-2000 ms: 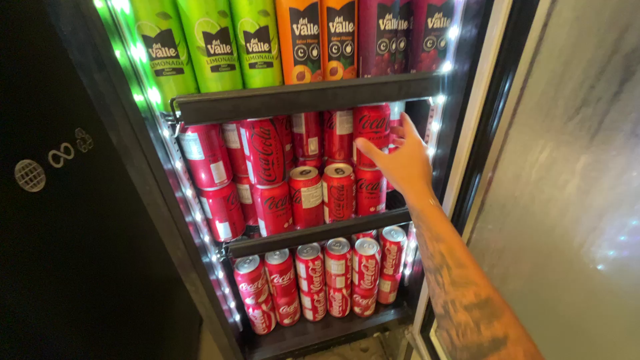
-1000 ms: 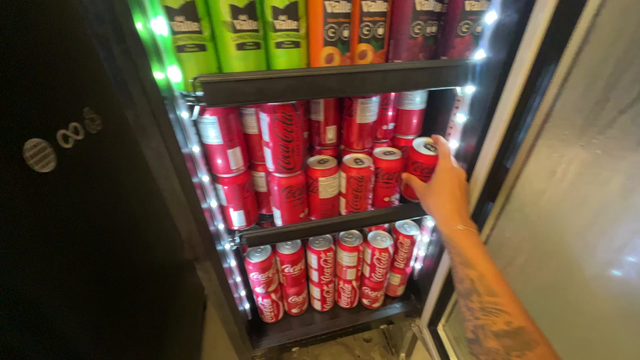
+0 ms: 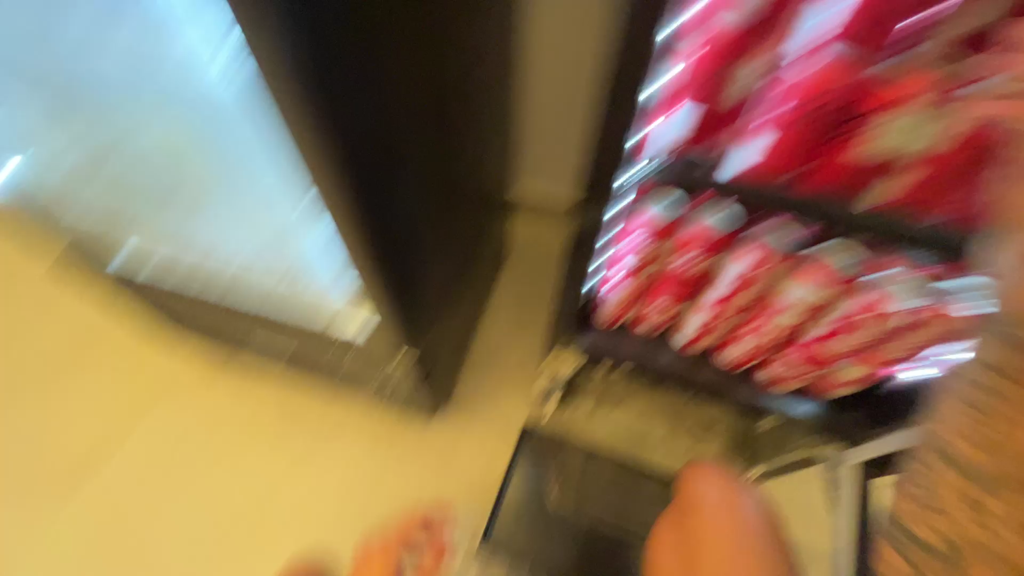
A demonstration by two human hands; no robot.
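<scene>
Strong blur covers the head view. My right forearm [image 3: 952, 464], with dark tattoo marks, runs up the right edge; a skin-coloured smear continues above it, and my right hand's fingers cannot be made out there. Beside it are red soda cans [image 3: 904, 136] on the upper visible shelf and red Coca-Cola cans [image 3: 768, 296] with silver tops on the bottom shelf. Skin-coloured shapes show at the bottom edge, one rounded at centre right and one further left; whether either is my left hand or another body part cannot be told. No held can is discernible.
A black shelf edge [image 3: 832, 212] separates the can rows inside the lit cooler. Left of it stands a dark panel [image 3: 408, 160], with a bright, pale glass-like surface [image 3: 160, 152] beyond. Yellowish floor [image 3: 200, 448] lies below, and a dark flat panel [image 3: 576, 496] is at bottom centre.
The view has swung sharply down and left. A second ago my right hand was at a can at the right of the middle shelf; its grip is now indistinct.
</scene>
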